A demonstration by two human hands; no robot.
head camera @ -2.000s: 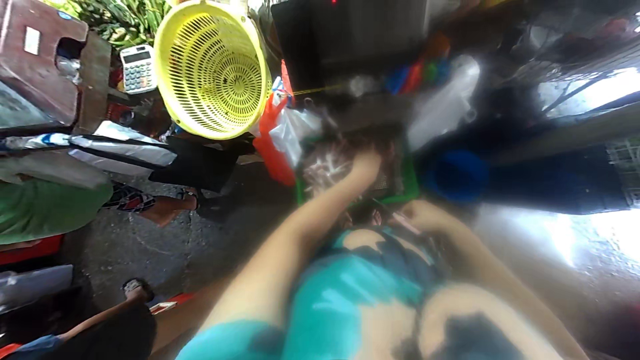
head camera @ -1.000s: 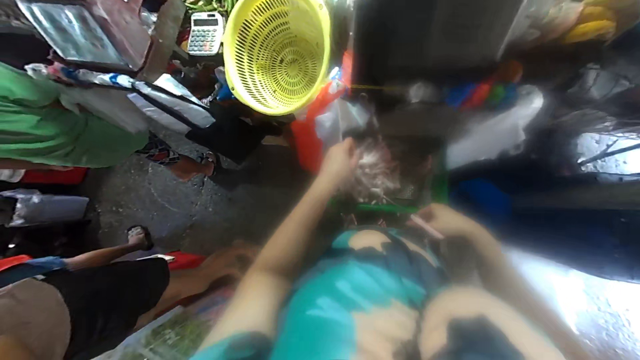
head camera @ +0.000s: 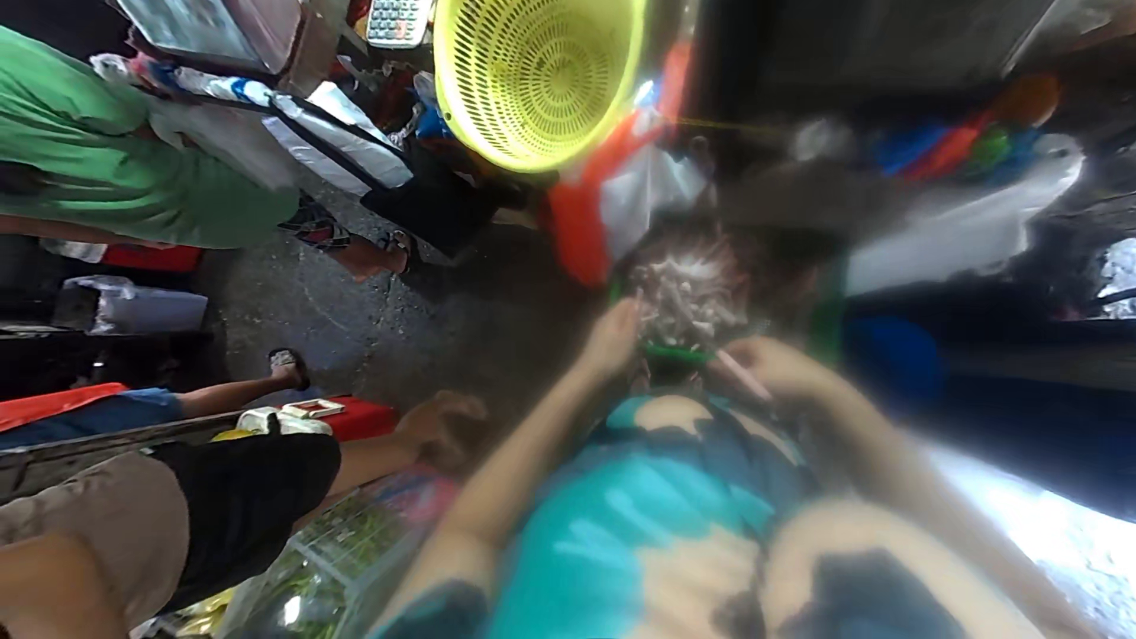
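Observation:
My right hand is at the near rim of a green tray, closed around a thin pale stick-like object, blurred, perhaps a knife handle. My left hand lies at the tray's left edge, its fingers close to a heap of small pale, elongated pieces in the tray. Blur hides what those pieces are and whether the left fingers hold one. Just beyond the left hand is a red and whitish plastic bag.
A yellow plastic basket stands beyond the bag, beside a calculator. People stand at the left, one in green clothing. A blue container and a white plastic bag are to the right.
The left hand has come from over the tray's contents to its left edge. A person in black shorts has come further into view at the lower left. The view has shifted left.

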